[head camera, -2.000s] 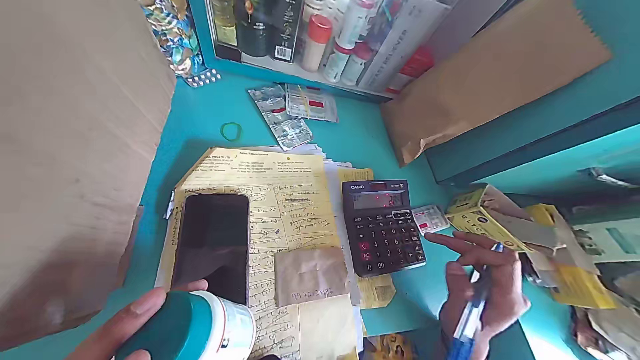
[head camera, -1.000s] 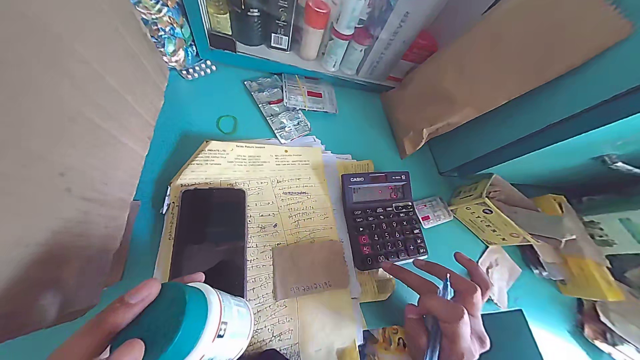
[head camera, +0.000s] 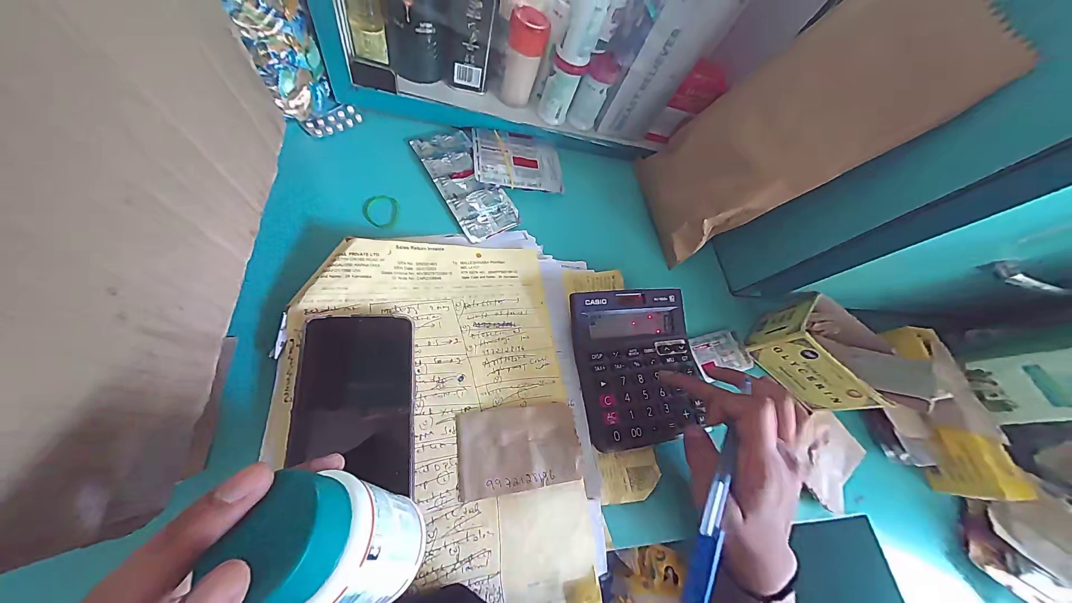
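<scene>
My left hand (head camera: 209, 528) grips a white plastic jar (head camera: 377, 544) with a teal lid, held tilted at the lower left. It is over the bottom of a dark smartphone (head camera: 352, 394), which lies on handwritten yellow papers (head camera: 511, 327). My right hand (head camera: 749, 461) holds a blue pen (head camera: 712, 536) between its fingers. Its index finger reaches over the upper right keys of a black Casio calculator (head camera: 628, 402); whether it presses one I cannot tell. A small brown paper packet (head camera: 519, 452) with writing lies on the papers, left of the calculator.
Blister strips (head camera: 469, 184) and a green rubber band (head camera: 381, 211) lie on the teal counter, below a display case (head camera: 494, 105) of bottles. A brown paper bag (head camera: 821, 109) is at upper right, an opened yellow glycerin carton (head camera: 812, 360) at right. Cardboard (head camera: 126, 209) borders the left.
My right hand has moved up onto the calculator's keys from below it, with the pen still in it. My left hand keeps its hold on the jar.
</scene>
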